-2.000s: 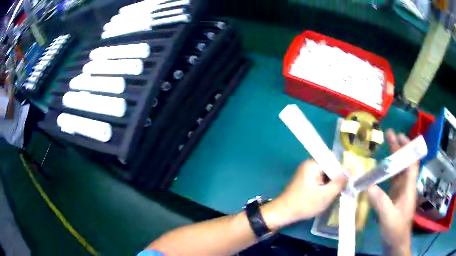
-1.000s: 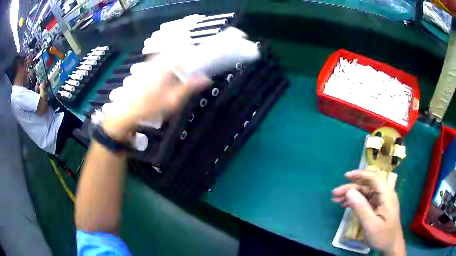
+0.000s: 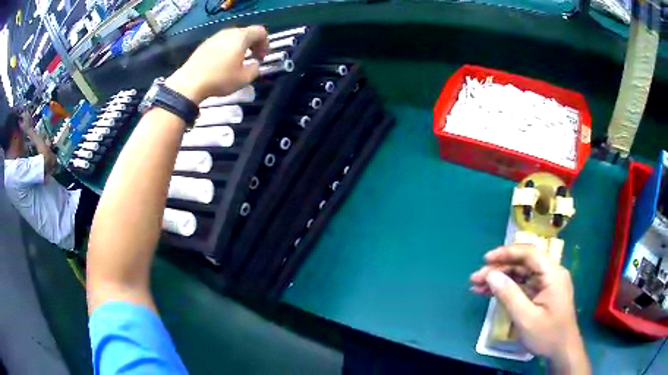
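My left hand (image 3: 223,62) is over the far part of the black foam rack (image 3: 253,157), its fingers bent down by the white units (image 3: 275,66); whether it grips one is hidden. My right hand (image 3: 538,300) is loosely curled over the near part of the cream fixture (image 3: 549,245), with nothing visible in it. The fixture's round yellowish hub seat (image 3: 542,209) holds no white unit and shows two pale pads and dark recesses.
A red bin (image 3: 505,168) full of small white pieces stands behind the fixture. A red tray (image 3: 615,271) with a blue-sided screw feeder (image 3: 650,198) is at the right. Another rack (image 3: 102,132) of white units and a person in white (image 3: 40,190) are at the far left.
The three-armed white part has left the fixture area. My left hand carried a white object over the rack, then moved to its far rows. My right hand stays over the fixture.
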